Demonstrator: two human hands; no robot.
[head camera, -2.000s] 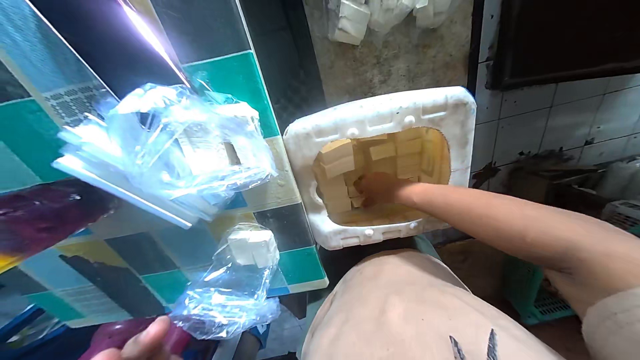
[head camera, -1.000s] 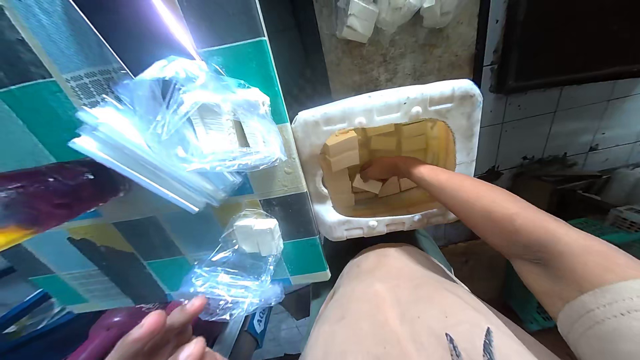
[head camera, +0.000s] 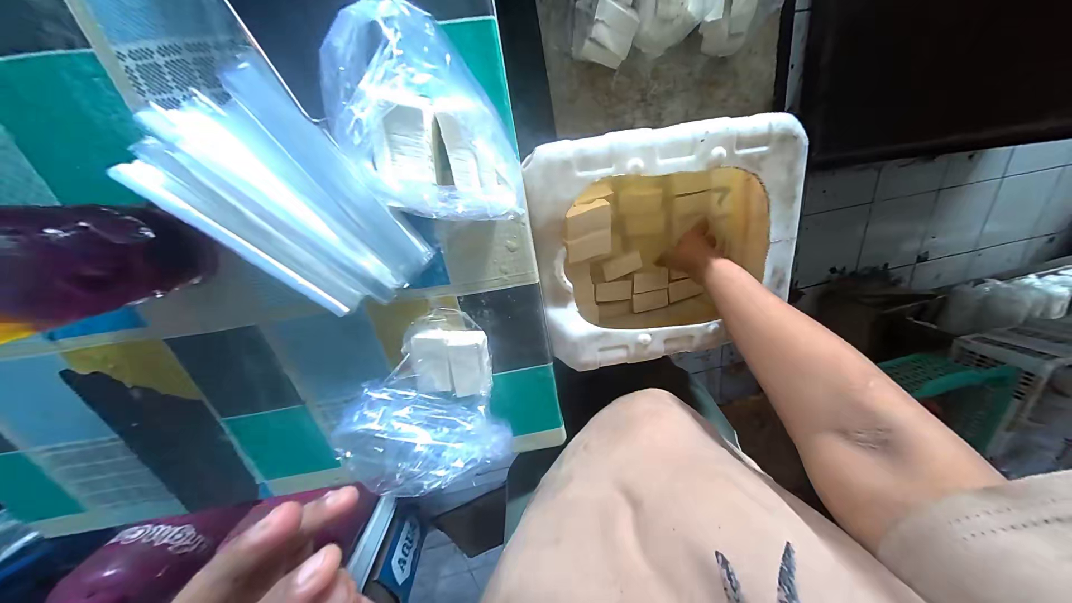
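Note:
My right hand (head camera: 693, 251) reaches down into a white foam box (head camera: 666, 151), among pale rectangular blocks (head camera: 621, 265) that lie in yellowish liquid; its fingertips are hard to make out, so whether it grips a block is unclear. My left hand (head camera: 293, 553) is at the lower left, empty, fingers apart, below a clear plastic bag (head camera: 427, 435) that lies on the tiled counter with white blocks (head camera: 450, 360) in it. A larger clear bag of white blocks (head camera: 419, 151) sits farther up the counter, beside a stack of flat clear plastic bags (head camera: 260, 193).
Bagged white blocks (head camera: 610, 32) lie beyond the foam box. A dark purple plastic-wrapped item (head camera: 100, 264) is at the left, and another purple package (head camera: 159, 553) lies near my left hand. A green plastic crate (head camera: 955, 385) and a white crate (head camera: 1022, 352) stand at the right.
My right hand has moved rightward inside the foam box, away from the small block it was at one second ago. My left hand remains low at the left.

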